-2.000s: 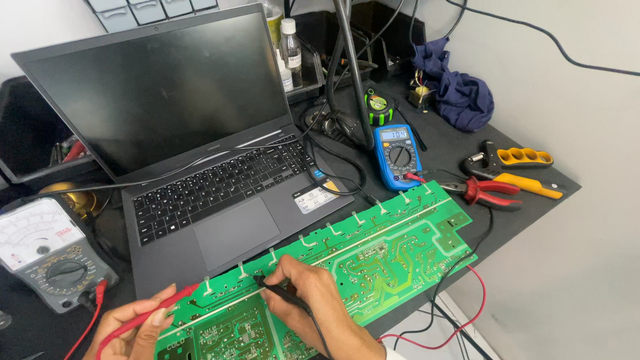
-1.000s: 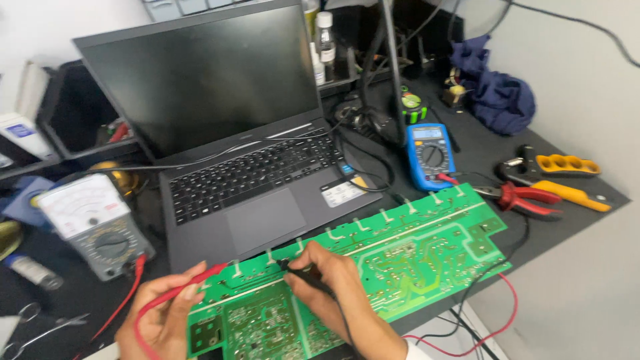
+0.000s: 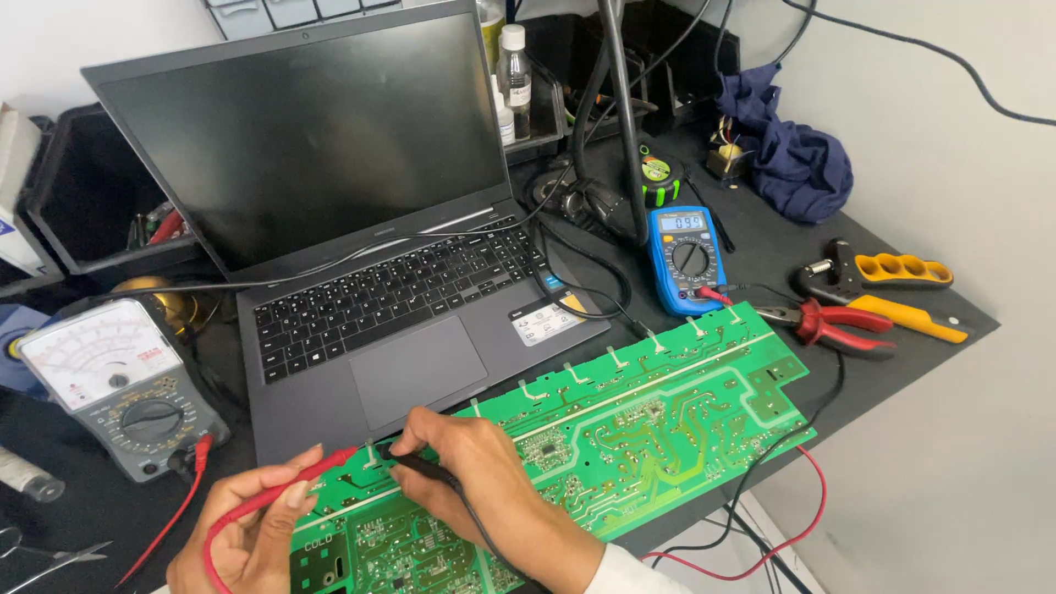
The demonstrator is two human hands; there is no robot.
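A long green printed circuit board (image 3: 610, 429) lies at a slant across the front of the dark table, solder side up. My left hand (image 3: 256, 520) holds a red test probe (image 3: 280, 488), its end at the board's upper edge. Close beside it, my right hand (image 3: 487, 487) grips a black test probe (image 3: 429, 470) pointed at the same part of the edge; the exact contact is too small to tell. Past the board's far corner lies a blue digital multimeter (image 3: 686, 260) with a lit display. A grey analog multimeter (image 3: 124, 388) with a red lead plugged in is at the left.
An open laptop (image 3: 421, 346) stands behind the board, a cable across its keyboard. Red-handled pliers (image 3: 833, 323) and a yellow-handled tool (image 3: 883, 289) lie at the right. Further back are a tape measure (image 3: 660, 177), a dark blue cloth (image 3: 800, 169) and bottles (image 3: 515, 82). Scissors (image 3: 58, 561) lie front left.
Both hands still hold the probes at the board's upper edge. Against the laptop and board, they have moved slightly left since two seconds ago.
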